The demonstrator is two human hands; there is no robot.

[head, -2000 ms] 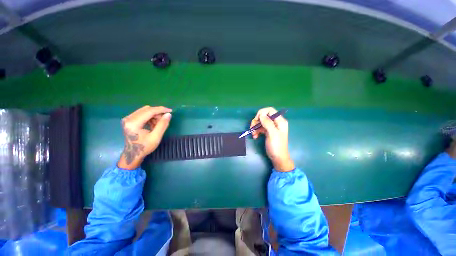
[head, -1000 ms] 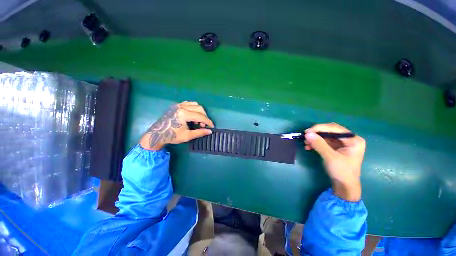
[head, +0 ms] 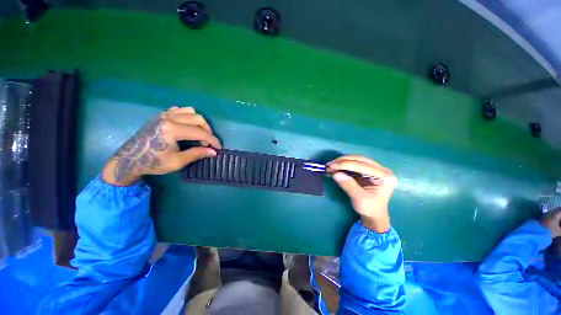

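The slotted black strip (head: 307,180) lies flat on the teal bench, plain end to the right. My left hand (head: 166,144), tattooed on the back, is at its upper left; thumb and index tips nearly meet at the strip's upper edge. Something dark shows between the fingers, but I cannot tell whether it is a part or shadow. My right hand (head: 363,184) holds the tweezers (head: 315,167) between thumb and fingers. Their bright forked tips are over the strip's plain end, near its upper edge. No piece is discernible at the tips.
Round black units (head: 267,21) stand along the far belt (head: 344,80). A black scrap (head: 274,141) lies beyond the strip. A stack of black strips (head: 55,147) is at left, beside clear plastic trays (head: 13,154). Another person's blue sleeve (head: 520,252) is at lower right.
The view has shifted and tilted. My left fingertips have come down to the strip's upper edge since the oldest frame. The tweezers have turned from slanted to nearly level, tips still at the plain end.
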